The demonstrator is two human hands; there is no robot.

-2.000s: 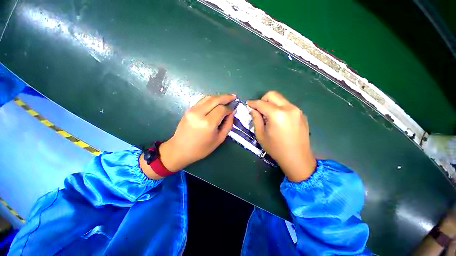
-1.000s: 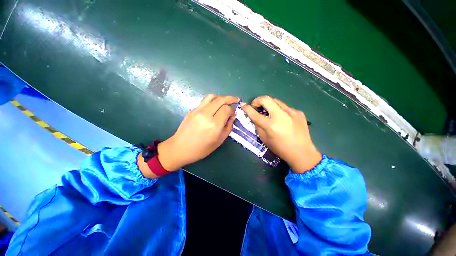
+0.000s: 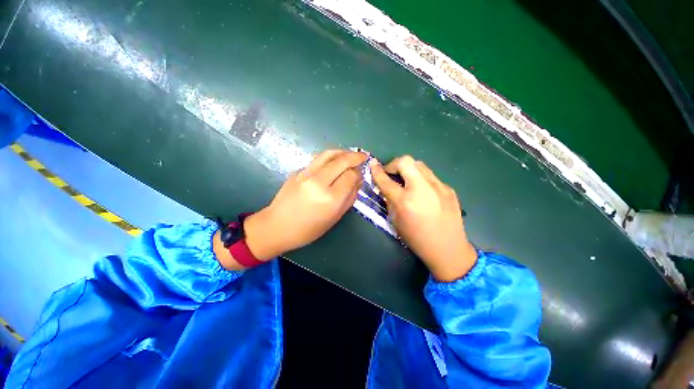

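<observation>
A part-assembled phone unit [image 3: 371,207], dark with silvery-white areas, lies on the dark green bench top between my hands. My left hand [image 3: 316,196] grips its upper left side, fingertips at the top end. My right hand [image 3: 421,211] is on its right side, with thumb and forefinger at the upper end and the palm covering much of the lower right part. A thin dark thing shows within my right hand's curled fingers; I cannot tell what it is. Any small part at the fingertips is hidden.
The glossy green bench [image 3: 190,163] has a grey worn patch [image 3: 247,127] left of my hands. A worn white edge strip [image 3: 472,85] divides it from the green conveyor [image 3: 525,68]. A white-wrapped post [image 3: 662,234] stands at the right. Part of a person's arm [image 3: 677,368] shows at the lower right.
My right hand has shifted over the phone's lower end and now covers more of it. A dark thing has come into view in its curled fingers. My left hand stays at the phone's left side.
</observation>
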